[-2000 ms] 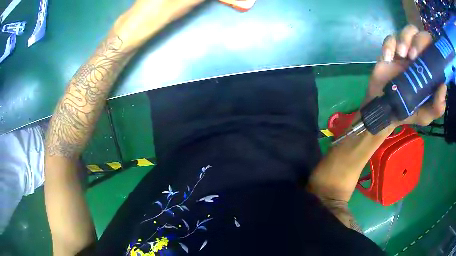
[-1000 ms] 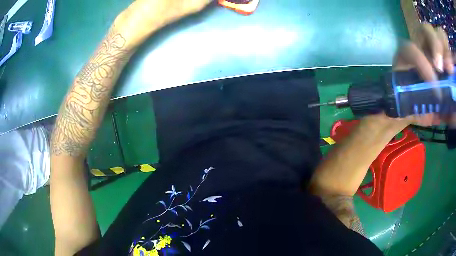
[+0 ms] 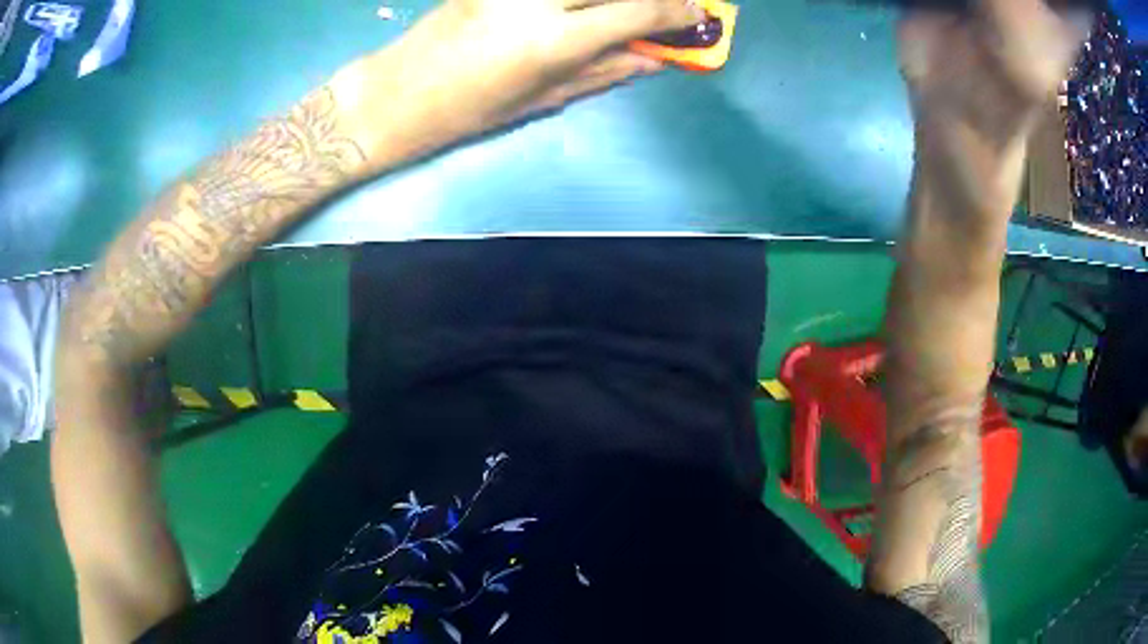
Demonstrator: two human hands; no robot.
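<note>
My left hand (image 3: pixel 592 38) is at the top edge of the view, its fingers on an orange holder (image 3: pixel 720 53) with a dark module (image 3: pixel 705 33) in its middle. The holder is low over or on the green bench; which one I cannot tell. My right hand (image 3: pixel 988 57) is blurred at the top right, closed around the dark body of the electric screwdriver (image 3: pixel 938 5). Most of the screwdriver is cut off by the top edge, and its bit is not visible.
A cardboard box (image 3: pixel 1049 176) with dark glittery pieces stands on the right. White strips (image 3: pixel 107 35) lie at the top left. A red stool (image 3: pixel 1001 466) is below the bench's pale edge (image 3: pixel 541 237). Another person's pale clothing (image 3: pixel 28 359) shows at left, a dark-clothed person (image 3: pixel 1123 365) at right.
My right hand has swung the screwdriver from beside the bench edge up over the bench to the top of the view. My left hand and the orange holder now appear further right and lower.
</note>
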